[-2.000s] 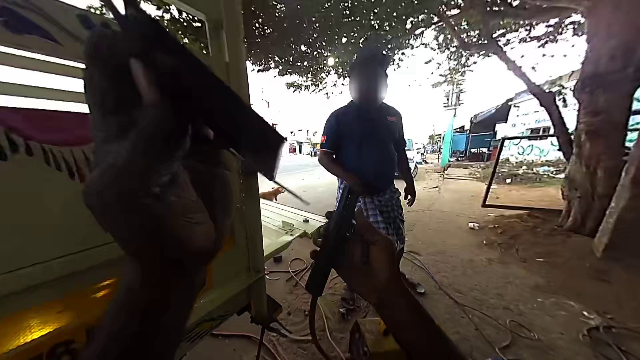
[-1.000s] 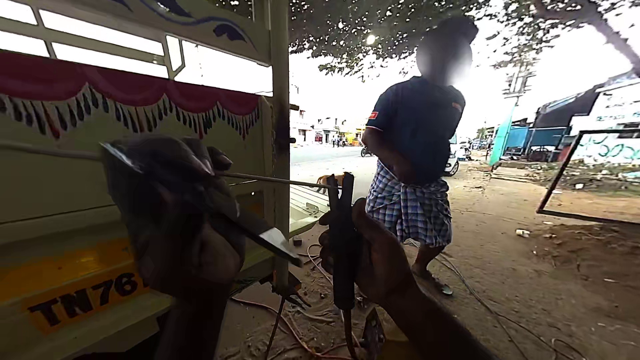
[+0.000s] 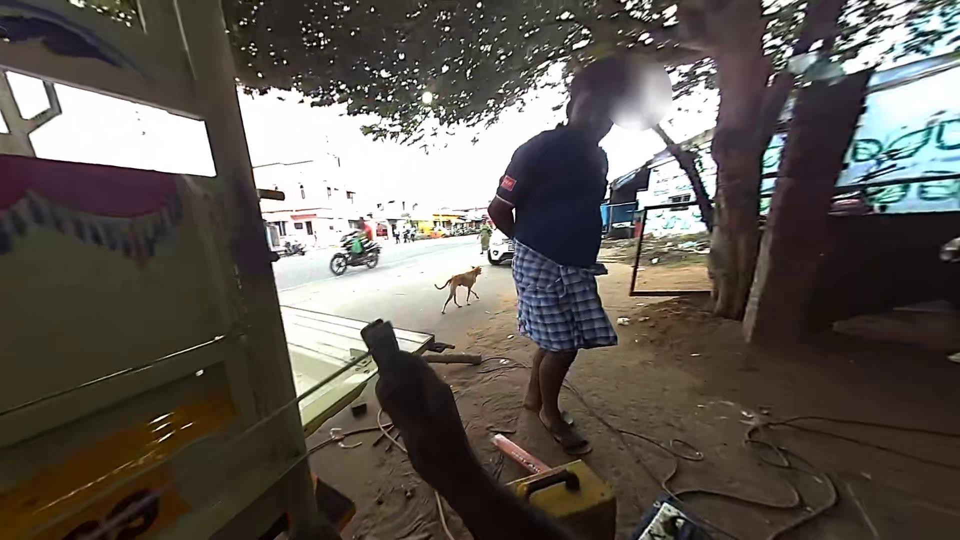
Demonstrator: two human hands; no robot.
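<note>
My right hand is closed around a dark electrode holder, seen low in the middle of the view. A thin welding rod runs from the holder's head down to the left, across the corner post of a painted truck body. My left hand is out of view. Below my right forearm stands a yellow metal machine with a black handle, and a red-and-white packet lies beside it on the ground.
A person in a dark shirt and checked wrap stands ahead. Cables lie looped across the dirt at right. A lowered slatted panel juts out beyond the post. Further off are a dog, a motorcycle, tree trunks and a metal frame.
My left hand, with the dark-and-clear item it held, has left the view. The standing person has turned away. The view has shifted.
</note>
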